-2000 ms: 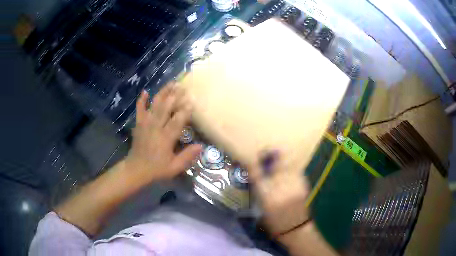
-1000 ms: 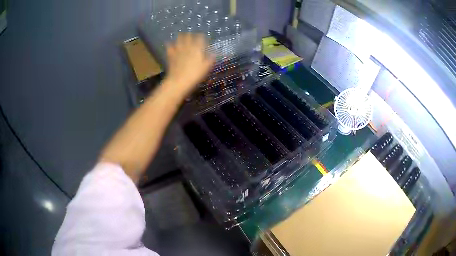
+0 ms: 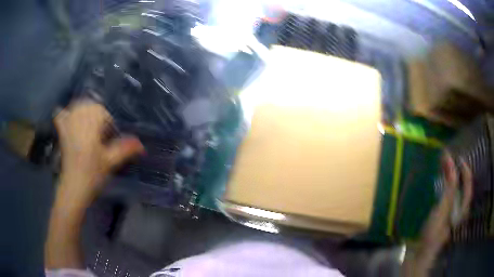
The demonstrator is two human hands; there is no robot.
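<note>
A flat brown cardboard sheet (image 3: 309, 146) lies in front of me, its upper part washed out by glare. A shiny clear plastic tray rim (image 3: 254, 216) shows under its near edge. My left hand (image 3: 89, 135) is at the left, blurred, with the thumb pointing right, beside or over a dark, clear-plastic tray stack (image 3: 146, 86). Whether it grips the stack is not clear. My right hand (image 3: 452, 195) is at the far right, blurred, against the ribbed clear trays (image 3: 474, 211). Its fingers point up; whether it holds a tray edge cannot be seen.
A green mat (image 3: 414, 184) with yellow tape and a bright green label (image 3: 414, 130) lies right of the cardboard. Brown cardboard (image 3: 449, 81) stands at the upper right. Dark rows (image 3: 319, 38) of a tray show behind the sheet. Bright glare covers the top middle.
The view has swung back right from the dark-row tray and fan. My left hand has moved from the far clear trays to the left side; my right hand has come into view at the right.
</note>
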